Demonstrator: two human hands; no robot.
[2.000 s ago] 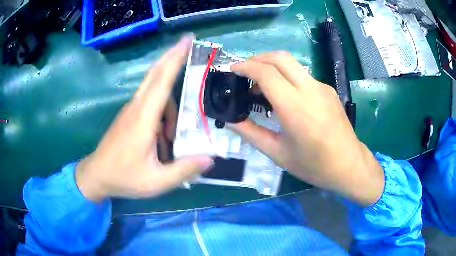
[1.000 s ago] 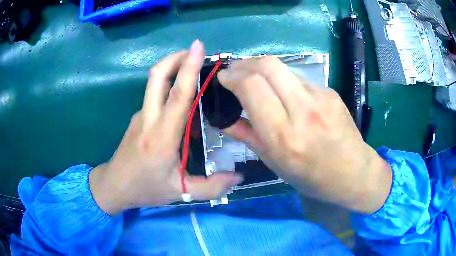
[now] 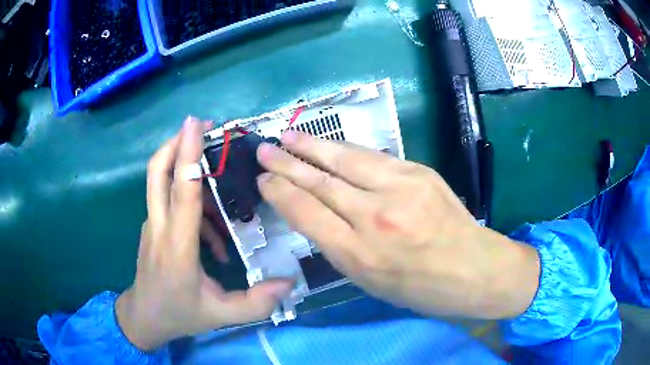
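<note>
The white housing [image 3: 385,117] lies tilted on the green mat, its slotted grille at the top. The black fan unit [image 3: 239,175] sits in its left part. A red lead [image 3: 225,153] runs over the unit's top, its small white plug by my left index finger. My left hand [image 3: 189,249] is at the housing's left edge, thumb over the lower left corner; the palm side is hidden. My right hand [image 3: 385,221] lies over the housing with fingertips on the black unit's right side and covers the housing's middle.
A black electric screwdriver [image 3: 462,107] lies right of the housing. A blue bin [image 3: 151,53] and a pale bin [image 3: 249,30] hold dark small parts at the upper left. Stacked white housings [image 3: 531,53] are at the upper right. A small dark tool [image 3: 606,162] and another person's blue sleeve [image 3: 636,228] are at right.
The housing has turned and shifted left and down in view. The black unit now lies lower in its left part. The red lead's plug moved from beside my left thumb up to my left index finger.
</note>
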